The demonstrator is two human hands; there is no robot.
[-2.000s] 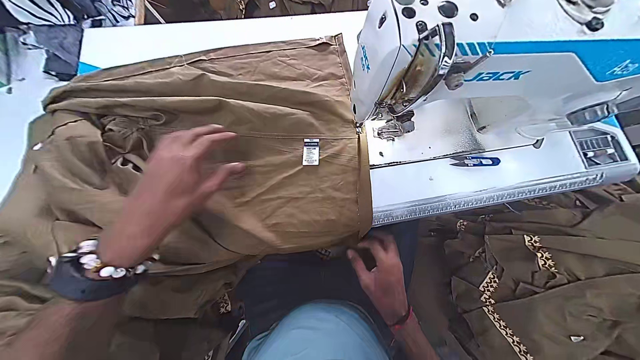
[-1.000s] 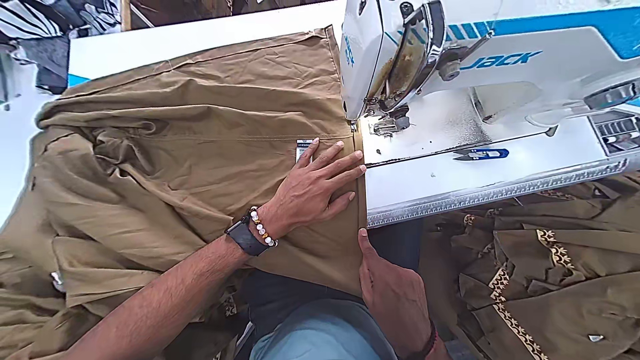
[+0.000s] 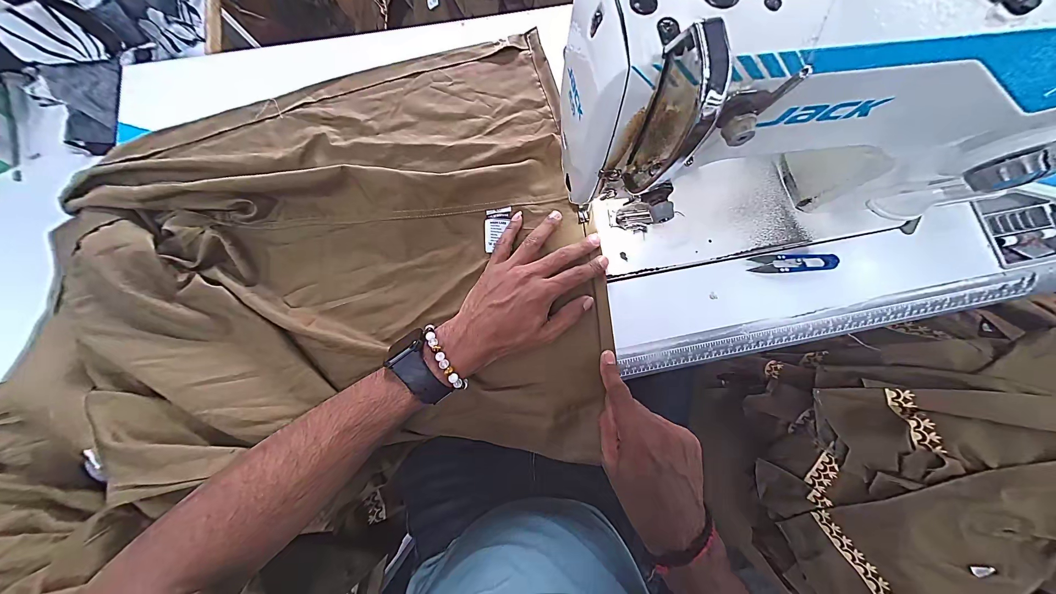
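Observation:
A brown cloth garment (image 3: 371, 272) lies spread left of the white Jack sewing machine (image 3: 825, 115), its folded right edge running beneath the needle and presser foot (image 3: 584, 214). My left hand (image 3: 528, 289) rests flat on the cloth, fingertips at the hem and beside a small white label (image 3: 497, 231) with writing. My right hand (image 3: 652, 462) is lower down at the same edge; its index finger touches the hem, while the thumb and other fingers are partly hidden, so whether they pinch the cloth is unclear.
Blue-handled thread snips (image 3: 796, 263) lie on the machine bed. A measuring scale (image 3: 825, 326) runs along the table's front edge. More brown cloth with gold trim (image 3: 916, 421) is heaped at the lower right. Black-and-white fabric (image 3: 62, 49) is at the upper left.
Two seconds ago my left hand was farther left, above the cloth; it has come right and down onto it by the hem. My right hand's index finger now extends along the edge.

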